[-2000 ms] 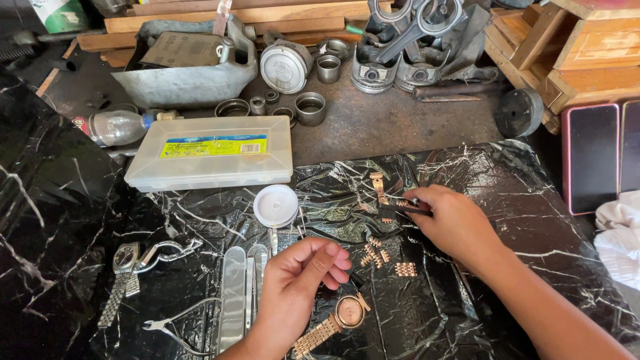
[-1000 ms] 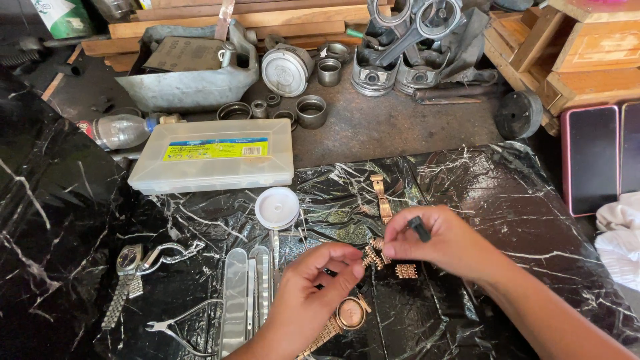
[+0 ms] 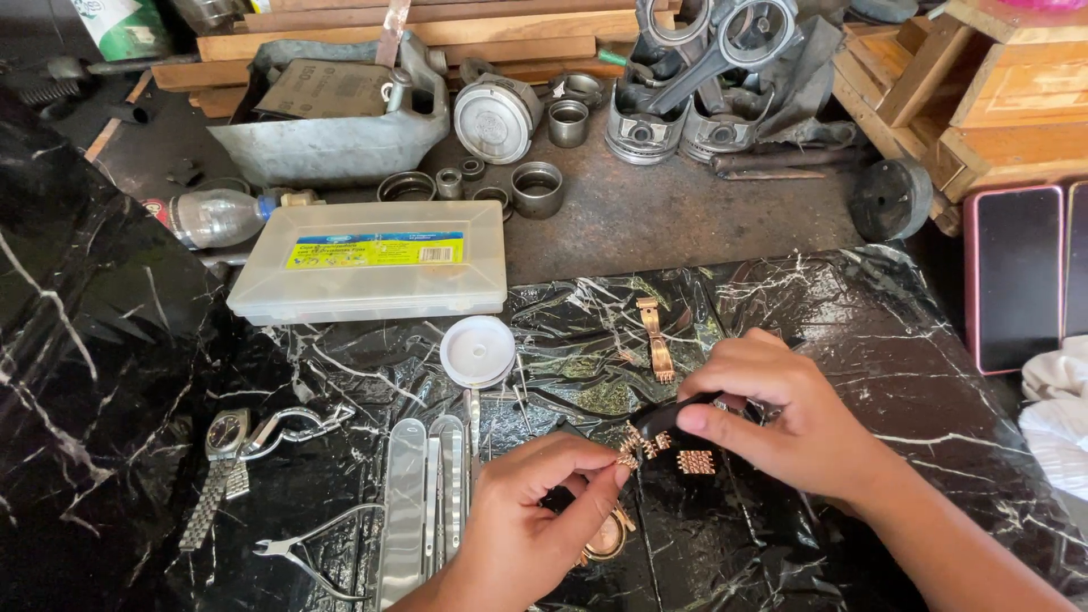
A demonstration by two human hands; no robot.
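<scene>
My left hand (image 3: pixel 544 510) pinches a small rose-gold watch-band link between thumb and forefinger. Close to its fingertips lie more loose links (image 3: pixel 654 444), and a separate rose-gold link section (image 3: pixel 696 461) rests to their right. My right hand (image 3: pixel 769 416) holds a dark object (image 3: pixel 671 414), partly covered by the fingers, over the links; what it is cannot be told. Behind it lies a rose-gold clasp piece (image 3: pixel 655 340). A rose-gold wristwatch (image 3: pixel 605 537) is partly hidden behind my left hand. Silver nippers (image 3: pixel 297 548) and a silver wristwatch (image 3: pixel 225 433) lie at the left.
Left of centre are a round white container (image 3: pixel 478 351), clear plastic tool sleeves (image 3: pixel 403 501) and a translucent plastic box (image 3: pixel 370 289). Engine pistons (image 3: pixel 646 127), metal rings (image 3: pixel 537 189) and a cut metal-grey container (image 3: pixel 323 153) stand behind. Phones (image 3: pixel 1016 280) stand at the right.
From two seconds ago, my right hand has come down from beside the clasp piece to the loose links. My left hand has moved closer to the links and now pinches one.
</scene>
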